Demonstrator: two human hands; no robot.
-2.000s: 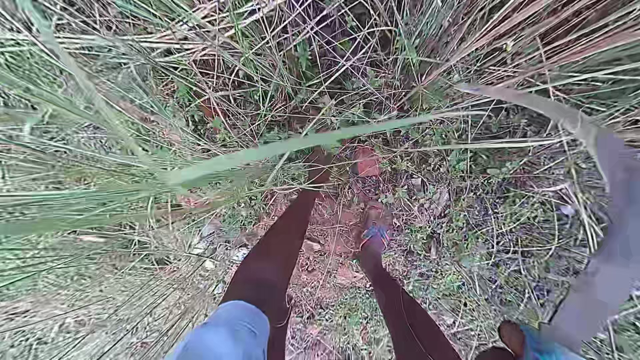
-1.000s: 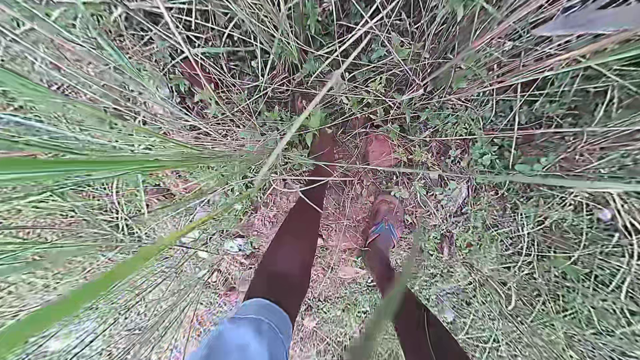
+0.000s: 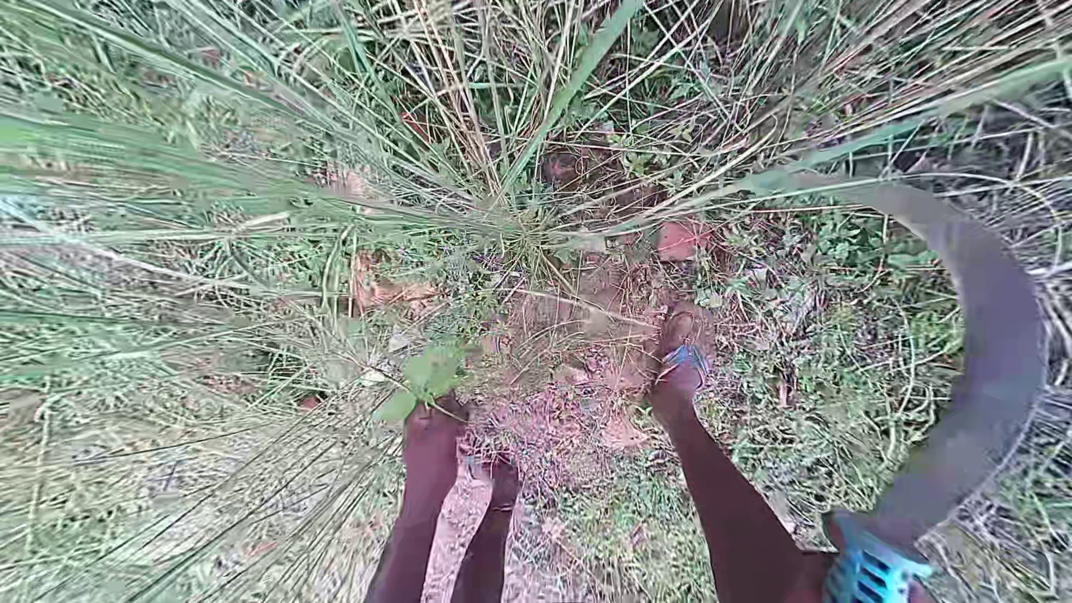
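Note:
In the head view, my right hand (image 3: 814, 576) is closed around the light-blue slotted handle (image 3: 875, 563) of a sickle at the bottom right. Its broad curved metal blade (image 3: 1001, 335) arcs up the right side, and its tip lies among grass blades. My left hand (image 3: 434, 423) appears left of centre, partly behind green leaves (image 3: 431, 373); its fingers are too blurred to show whether it grips them. Long grass (image 3: 519, 201) fans out above both hands. A foot in a blue-strapped sandal (image 3: 685, 362) stands on the ground between the hands.
A reddish stone or brick piece (image 3: 680, 239) lies beyond the sandalled foot. Orange-brown pieces (image 3: 389, 293) show through grass on the left. Bare reddish soil (image 3: 578, 322) lies at the centre. Low leafy plants (image 3: 863, 239) grow inside the blade's curve.
The sickle, only partly seen at the upper right one second ago, now shows its blade and handle along the right side. The denim cloth seen at the bottom earlier is out of view.

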